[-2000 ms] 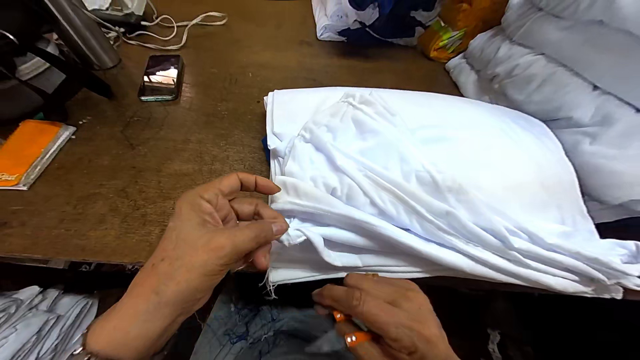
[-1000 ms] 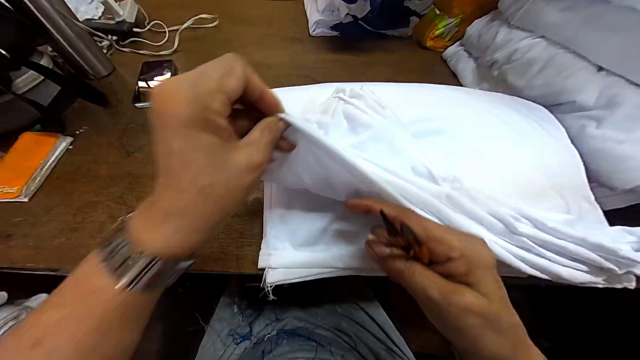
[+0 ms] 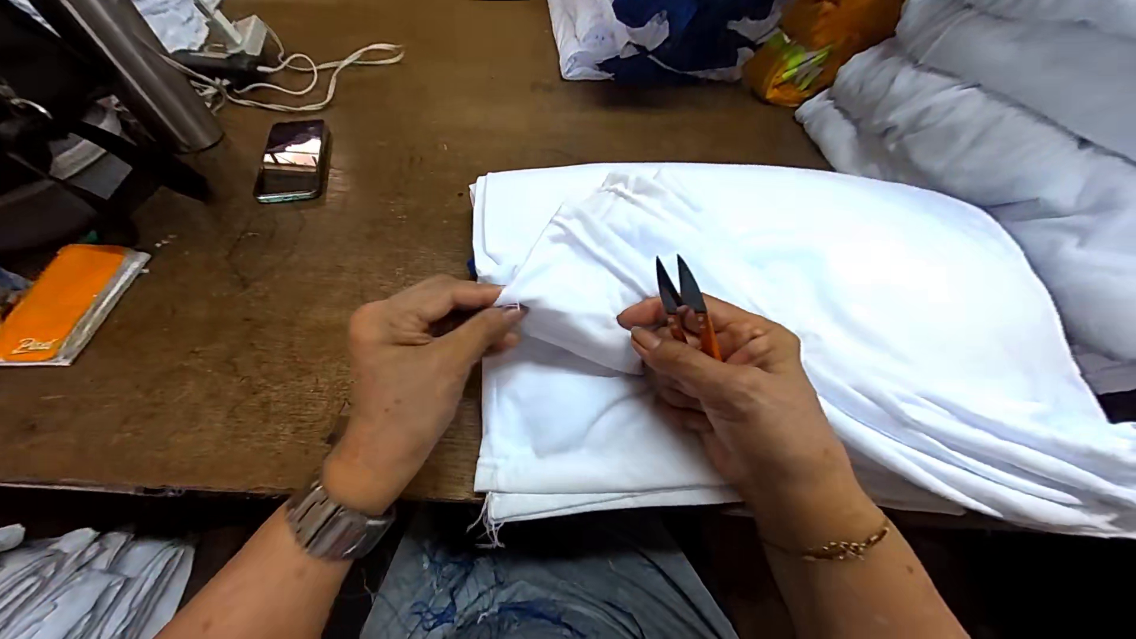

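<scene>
White fabric pieces (image 3: 887, 266) lie stacked and partly gathered on the wooden table (image 3: 222, 417). My left hand (image 3: 426, 346) pinches the edge of the top white layer between thumb and index finger at the stack's left side. In my right hand (image 3: 728, 373) is a pair of thread snips (image 3: 690, 306) with orange handles; the dark blades point away from me and stand apart. The right fingertips also touch the cloth, and whether they grip it I cannot tell. Loose threads (image 3: 490, 528) hang from the stack's near left corner.
A smartphone (image 3: 293, 160), a metal bottle (image 3: 151, 80) and a white cable (image 3: 328, 75) are at the back left. An orange packet (image 3: 67, 302) lies at the left. Bulky white fabric (image 3: 1003, 160) fills the right, with an orange bag (image 3: 799, 62) beside it. More folded cloth (image 3: 98, 586) is below the table edge.
The cloth edge my left hand held raised a second ago is lower and turned back over the stack. The snips, blurred or partly hidden before, now show plainly with blades upward in view.
</scene>
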